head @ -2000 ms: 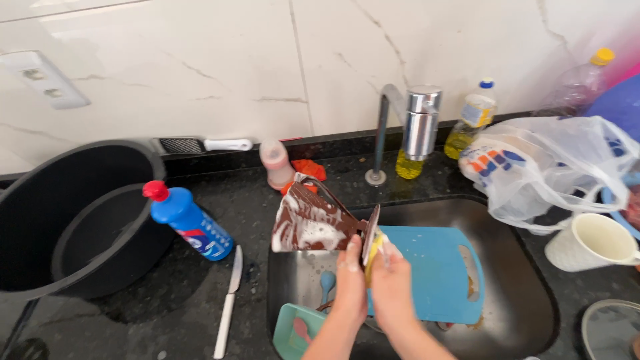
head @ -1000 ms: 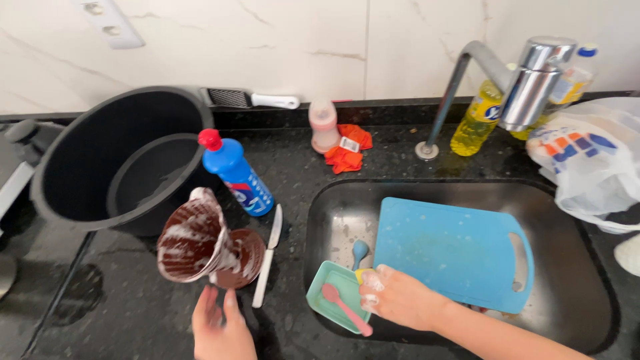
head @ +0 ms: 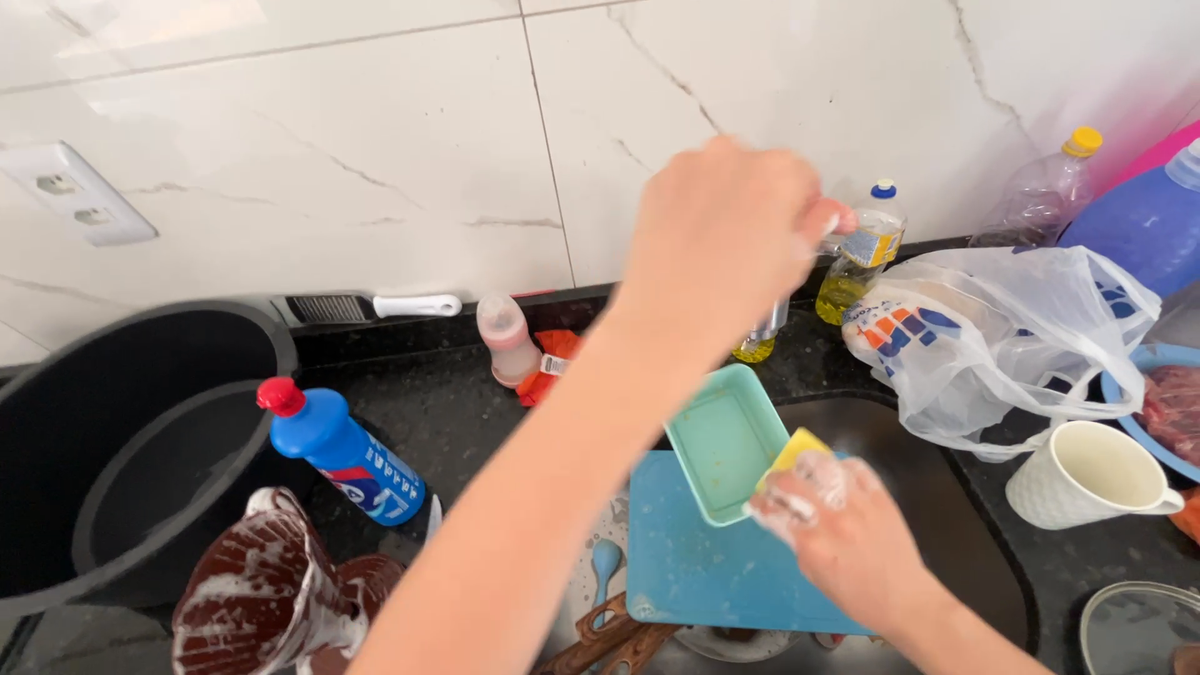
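My left hand (head: 731,216) is raised in front of the faucet, its fingers curled near the faucet's top; the faucet is mostly hidden behind it. My right hand (head: 834,525), foamy, holds a yellow sponge (head: 793,454) against the rim of a mint-green rectangular container (head: 729,441), which is tilted above the sink. Below lies a blue cutting board (head: 731,577) in the sink. A small blue spoon (head: 607,560) and wooden-patterned handles (head: 609,642) are beside it. The soapy brown coffee filter holder (head: 253,600) stands on the counter at lower left.
At left are a large black tub (head: 272,347), a blue detergent bottle (head: 347,455) and a grater (head: 333,307). Behind the sink stand a baby bottle (head: 508,339) and an oil-like yellow liquid bottle (head: 858,253). A plastic bag (head: 984,328), a white mug (head: 1087,473) and a glass lid (head: 1139,628) lie right.
My left hand has gone from beside the brown filter holder up to the faucet. The green container, down in the sink before, is now raised above the cutting board at my right hand.
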